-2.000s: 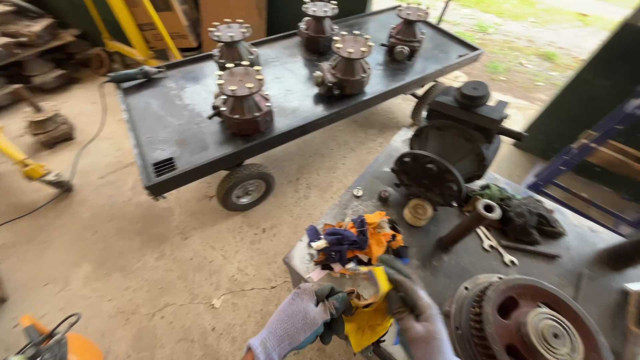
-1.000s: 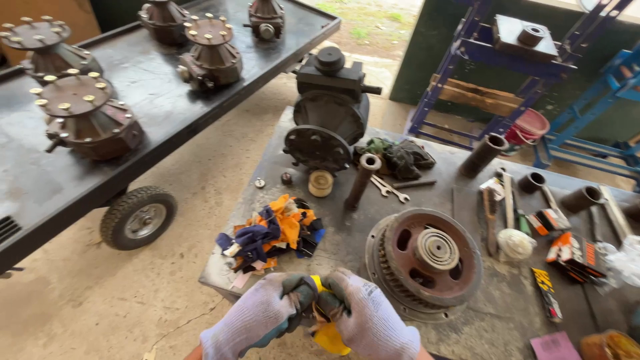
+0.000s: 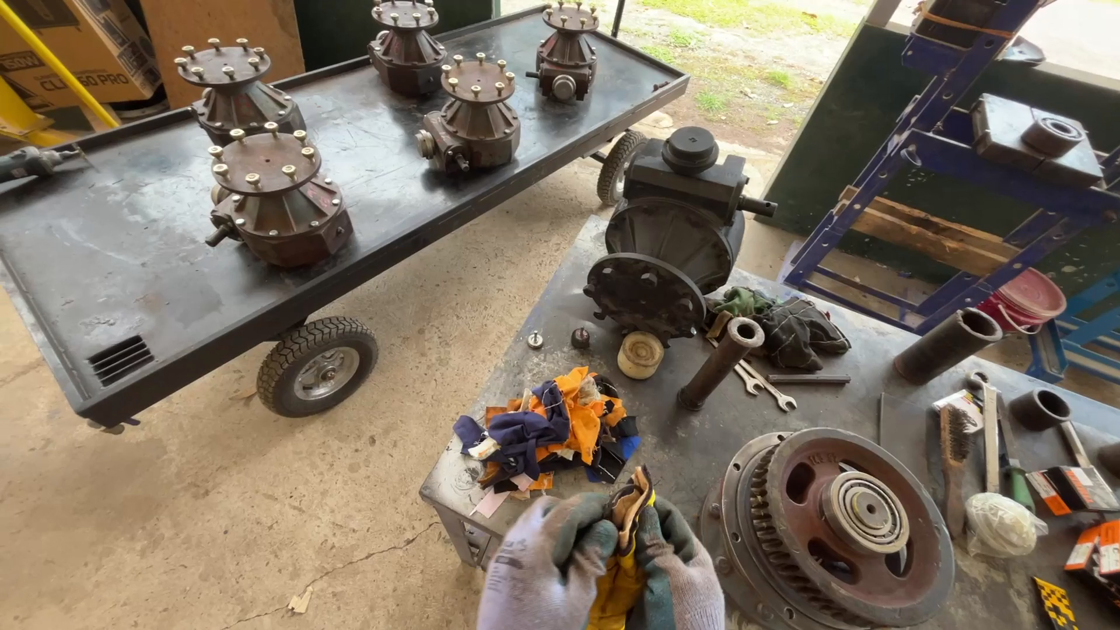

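Both hands wear grey work gloves with dark green palms. My left hand (image 3: 553, 560) and my right hand (image 3: 669, 560) pinch a yellow and tan glove or cloth piece (image 3: 619, 591) between them, its upper edge standing up between the fingers. Just beyond them a heap of orange and navy cloth rags (image 3: 560, 424) lies at the metal bench's corner. Right of my right hand sits a ring gear with a reddish-brown hub and bearing (image 3: 840, 525). Behind the rags are a cream-coloured round piece (image 3: 640, 355) and a black gearbox housing (image 3: 669, 236).
A steel tube (image 3: 722, 363) stands near open-end wrenches (image 3: 770, 389) and dark gloves (image 3: 792, 331). A wire brush (image 3: 955, 468) and boxes lie at the right. A wheeled metal cart (image 3: 394, 201) holds several flanged gearboxes (image 3: 280, 197). Blue metal racks (image 3: 945, 175) stand behind the bench.
The view has swung right, then partly back left. Both hands still hold the yellow piece, whose tan upper edge now stands up between the fingers.
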